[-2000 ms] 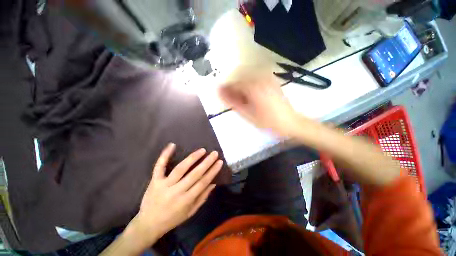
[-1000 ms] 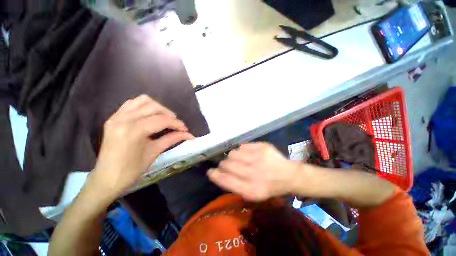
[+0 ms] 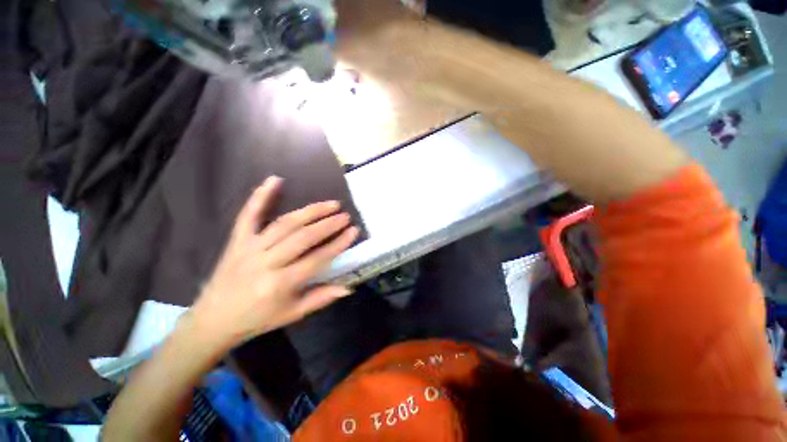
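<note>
A broad dark brown fabric panel (image 3: 233, 164) lies on the white machine table (image 3: 440, 186) and reaches under the lit needle area of the sewing machine (image 3: 280, 34). Bunched brown fabric lies at its left. My left hand (image 3: 280, 263) rests on the panel's near right corner with its fingers spread. My right hand (image 3: 371, 34) is stretched forward to the right of the machine's needle area; it is blurred and in part cut off by the top edge, so its fingers and anything in them cannot be made out.
A lit smartphone (image 3: 677, 60) lies at the table's right end. A black fabric piece (image 3: 500, 22) lies behind my right forearm. A red plastic basket (image 3: 565, 250) is mostly hidden below my right arm. White pieces (image 3: 155, 332) show at the lower left.
My right hand has moved from near my lap up and forward beside the machine head. My left hand has opened out flat on the panel. My forearm now covers where the snips lay.
</note>
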